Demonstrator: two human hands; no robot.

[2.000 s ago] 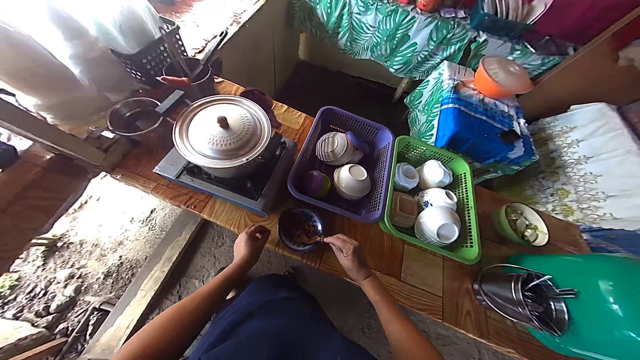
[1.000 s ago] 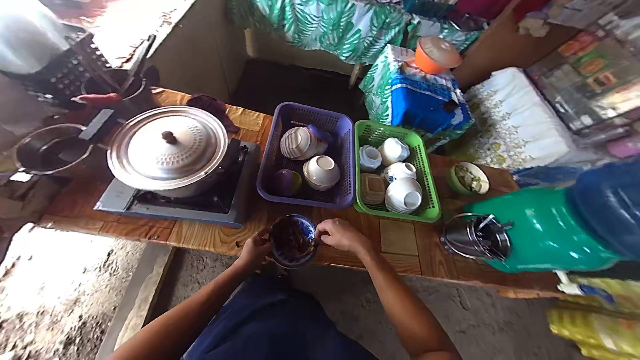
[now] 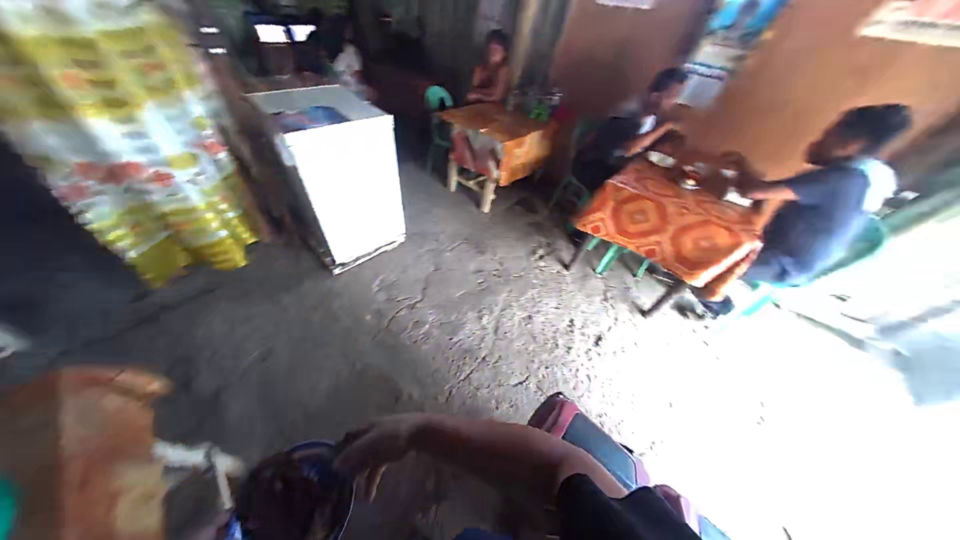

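At the bottom left, a blue-rimmed bowl (image 3: 296, 491) with dark contents is in front of my body. My right hand (image 3: 375, 450) reaches in from the right and is at the bowl's right rim, fingers bent downward. Blur and shadow hide whether its fingers grip the rim or something in the bowl. No clear part of my left hand shows.
A wooden table edge (image 3: 109, 450) stands at lower left. A white chest (image 3: 349, 187) and a patterned curtain (image 3: 150, 150) are beyond. People sit at an orange-covered table (image 3: 660, 221) and a smaller table (image 3: 499, 139). A pink-edged bench-like object (image 3: 600, 442) is beside my arm.
The view has swung far round from the counter with the stove and dish baskets to the room. The bowl, earlier between both hands at the counter's edge, is now at lower left.
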